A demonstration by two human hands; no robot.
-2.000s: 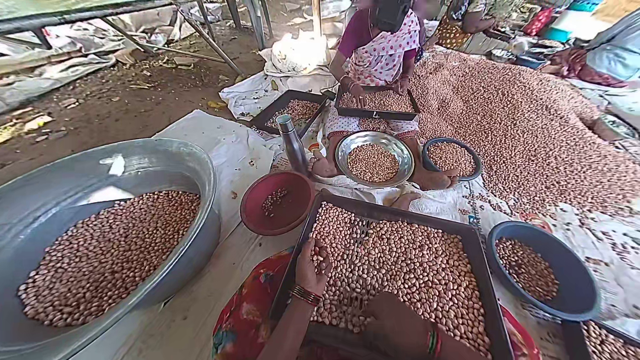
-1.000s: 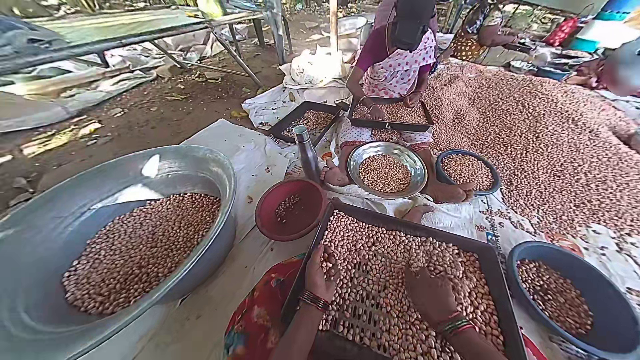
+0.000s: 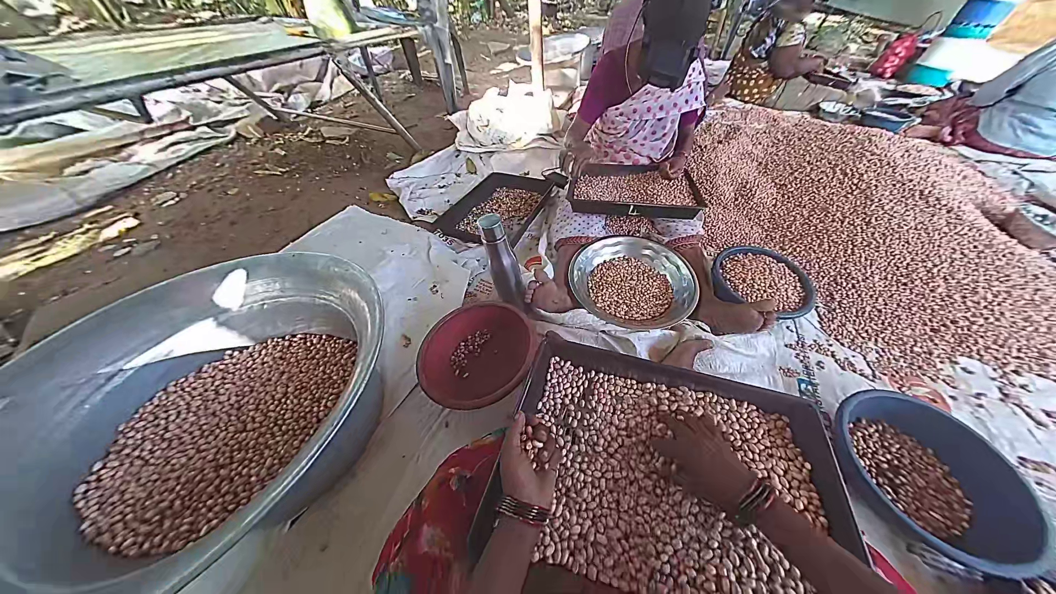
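A dark rectangular tray (image 3: 660, 371) full of pinkish-brown nuts or seeds (image 3: 627, 495) lies across my lap. Near its left rim, my left hand (image 3: 530, 466) is cupped around several of the nuts, palm up. My right hand (image 3: 705, 462) rests palm down on the nuts right of the tray's middle, fingers spread; what lies under its fingertips is hidden. A red bowl (image 3: 474, 392) with a few nuts stands just beyond the tray's upper left corner. At the far left is a large metal tub (image 3: 363, 330) holding a heap of nuts.
A blue-grey basin (image 3: 990, 495) of nuts stands at right. Ahead are a steel bowl (image 3: 689, 285), a smaller basin (image 3: 808, 285) and a metal bottle (image 3: 503, 264). A person (image 3: 652, 115) sits opposite with a tray (image 3: 639, 208). A huge nut heap (image 3: 866, 223) covers the right back.
My right hand has moved up the tray from near its lower edge, and its fingers now spread over the nuts. My left hand stays near the left rim.
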